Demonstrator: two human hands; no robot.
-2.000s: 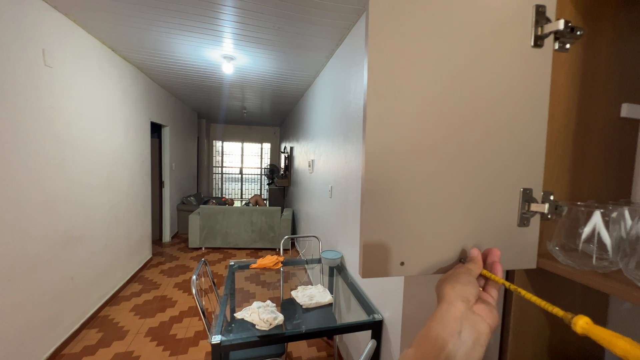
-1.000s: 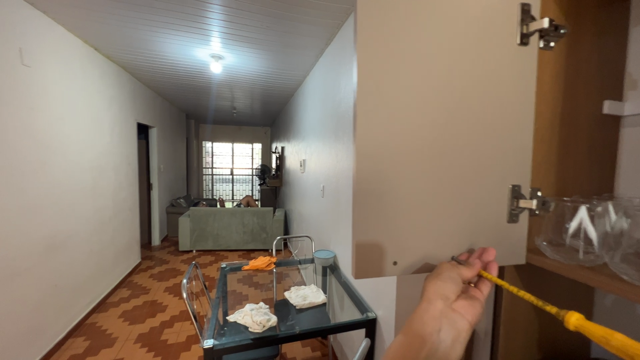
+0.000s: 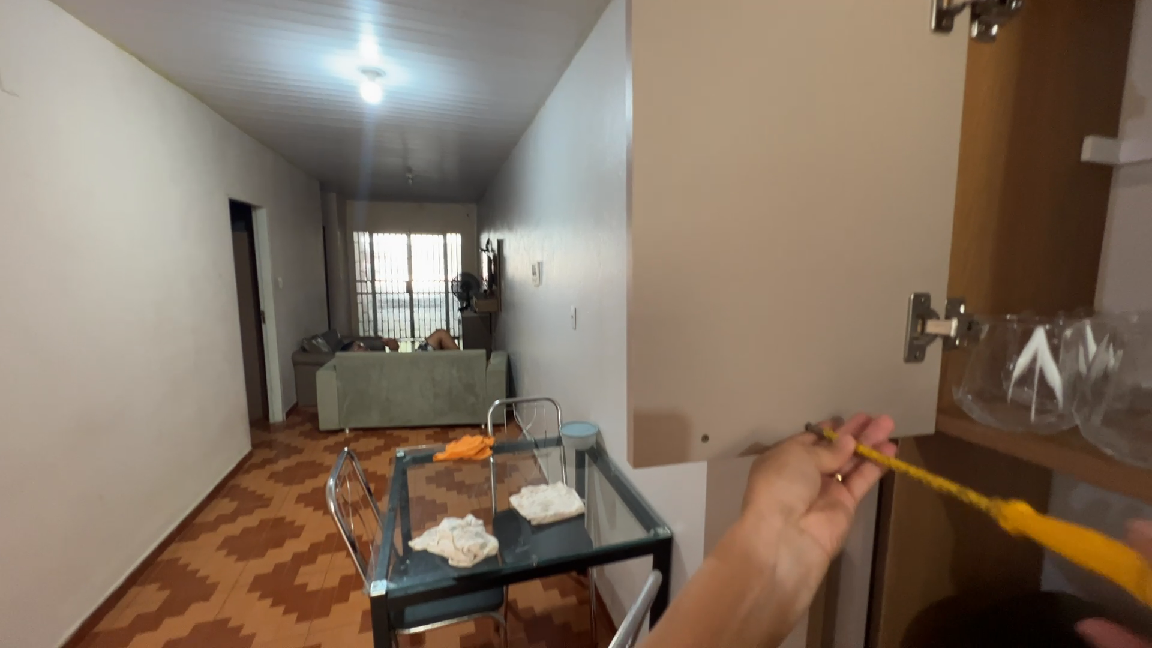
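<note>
My left hand [image 3: 814, 477] pinches the shaft near the tip of a yellow screwdriver [image 3: 945, 486] at the lower edge of an open cabinet door [image 3: 792, 225]. Something small and dark is at the tip; what it is cannot be told. The yellow handle slants down to the right edge, where only a blurred bit of my right hand [image 3: 1116, 630] shows beside it. A small hole [image 3: 705, 438] marks the door's lower left corner. A metal hinge [image 3: 936, 328] joins the door to the wooden cabinet, and clear glass bowls [image 3: 1021, 373] stand on the shelf behind it.
Below left stands a glass-topped table [image 3: 522, 562] bearing white cloths [image 3: 456, 540], an orange cloth [image 3: 464, 448] and a blue-lidded container [image 3: 579, 436]. Metal-framed chairs [image 3: 355, 513] surround it. Farther back is a green sofa [image 3: 409, 389], with a person's leg [image 3: 441, 339] showing beyond.
Part of my right hand has come into sight at the right edge. My left hand stays at the door's lower edge with the screwdriver shaft.
</note>
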